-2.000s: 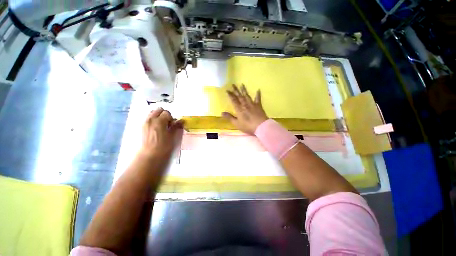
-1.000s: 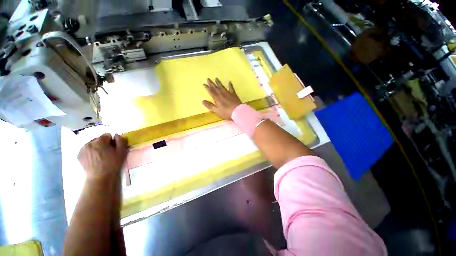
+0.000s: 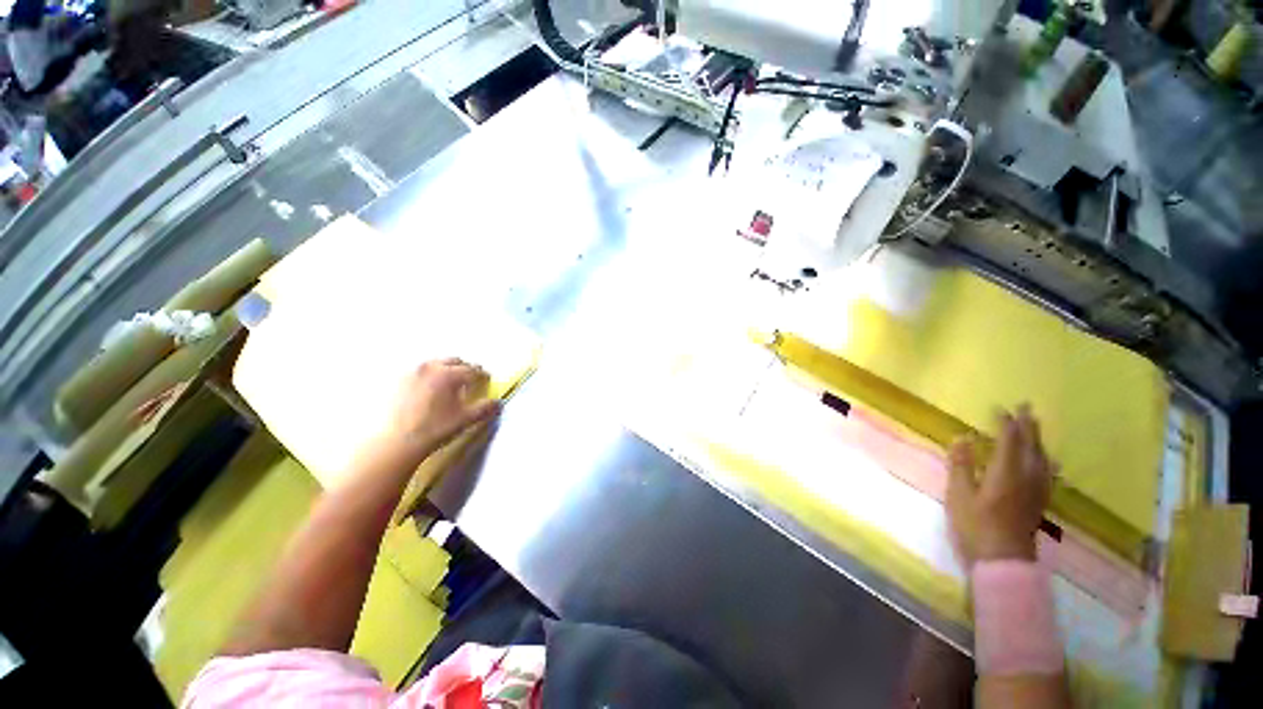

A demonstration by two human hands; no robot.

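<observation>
The white template (image 3: 817, 485) lies on the metal table at the right. A yellow panel (image 3: 1025, 353) lies on it, and the long yellow clamp strip (image 3: 887, 395) crosses the panel's near edge. My right hand (image 3: 1000, 485) rests on the strip's right part, fingers apart. My left hand (image 3: 450, 405) is at the near right corner of the left panel stack (image 3: 353, 319), fingers curled at its edge. Glare whitens the stack, and whether the fingers pinch a panel cannot be made out.
The white sewing machine head (image 3: 831, 180) stands behind the template's left end. An orange-yellow end flap (image 3: 1205, 582) is at the far right. Rolled yellowish material (image 3: 166, 346) lies left of the stack. More yellow pieces (image 3: 249, 533) lie below the table edge. Thread cones (image 3: 1080, 86) stand behind.
The view has swung left. My left hand has left the strip's left end and moved to the left stack. My right hand has stayed on the strip, now further right.
</observation>
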